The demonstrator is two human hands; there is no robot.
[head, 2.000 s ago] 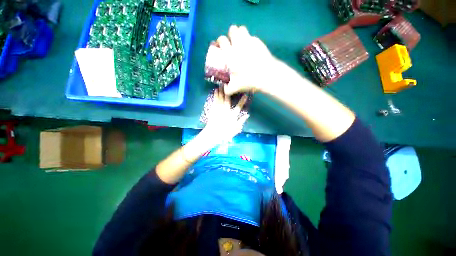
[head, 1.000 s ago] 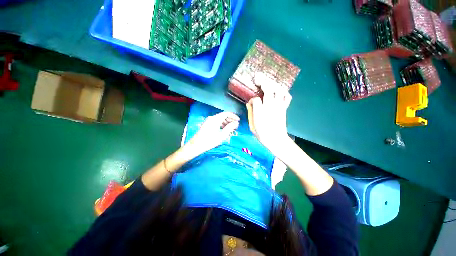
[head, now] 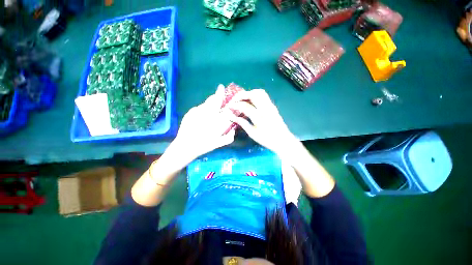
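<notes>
My left hand point(head: 202, 127) and my right hand point(head: 259, 116) are together at the bench's front edge, above the blue-aproned lap. Between them they hold a pink-red wrapped bundle point(head: 232, 94), with the fingers of both hands around it. The hands cover most of the bundle, so its green boards cannot be made out. Another wrapped bundle point(head: 313, 56), with board edges showing at its left side, lies on the bench to the right.
A blue tray point(head: 174, 77) at left holds green circuit board panels point(head: 111, 67) and a white paper point(head: 96, 115). Loose panels point(head: 227, 11) lie at the back. A yellow tape dispenser point(head: 377, 52) and small scraps point(head: 385, 97) are at right. A blue stool point(head: 427, 160) stands below right.
The bundle has been lifted off the bench and is now between both hands. My left hand, empty a second ago, has closed on it. The camera view has turned.
</notes>
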